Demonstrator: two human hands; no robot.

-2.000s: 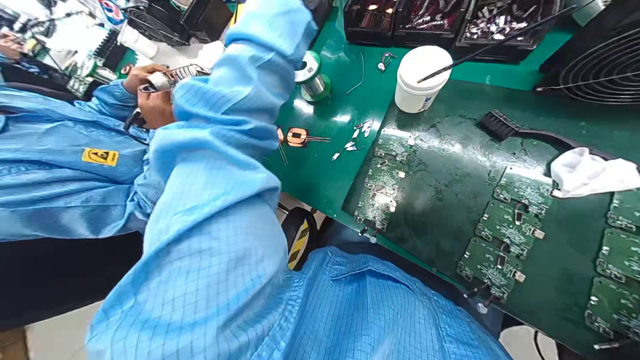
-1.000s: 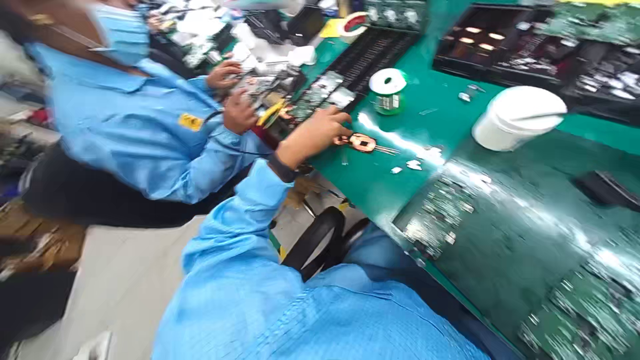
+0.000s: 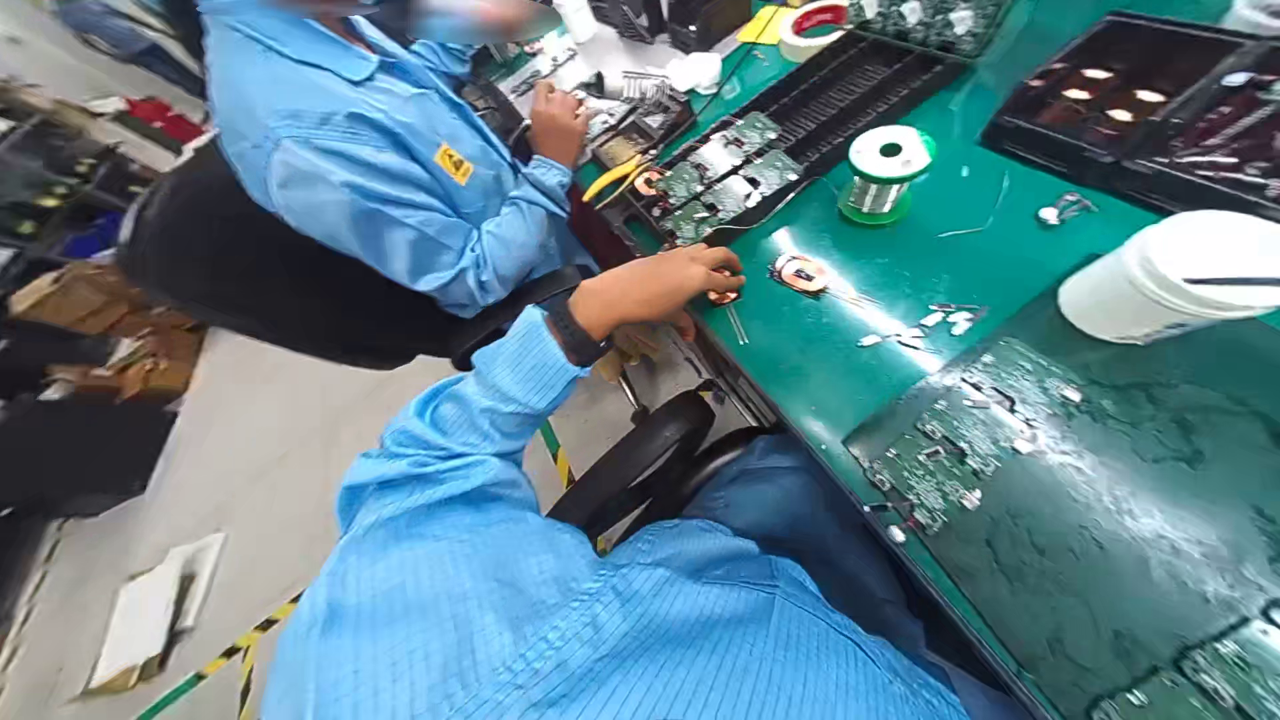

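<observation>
My left hand [image 3: 680, 285], with a black band at its wrist, reaches over the green table's edge. Its fingertips are closed on a small copper coil [image 3: 724, 296] whose two leads point down the mat. Just right of it lies a second copper coil [image 3: 802, 274] with its leads to the right. Small white-ended parts [image 3: 912, 335] are scattered farther right. Behind them stands a solder wire spool [image 3: 884, 175]. A row of circuit boards [image 3: 965, 430] rests on the dark green mat nearer me. My right hand is not in view.
A co-worker [image 3: 400, 170] in a blue coat sits close at the left, one hand by yellow-handled pliers [image 3: 612, 180]. Circuit boards [image 3: 740, 165] lie by a black slotted rack [image 3: 850, 85]. A white tub [image 3: 1170, 280] and black parts bins [image 3: 1130, 100] stand at right.
My left hand, out of sight two seconds ago, came into view among the coils and now has its fingertips on the one nearer the table edge. The view has swung left.
</observation>
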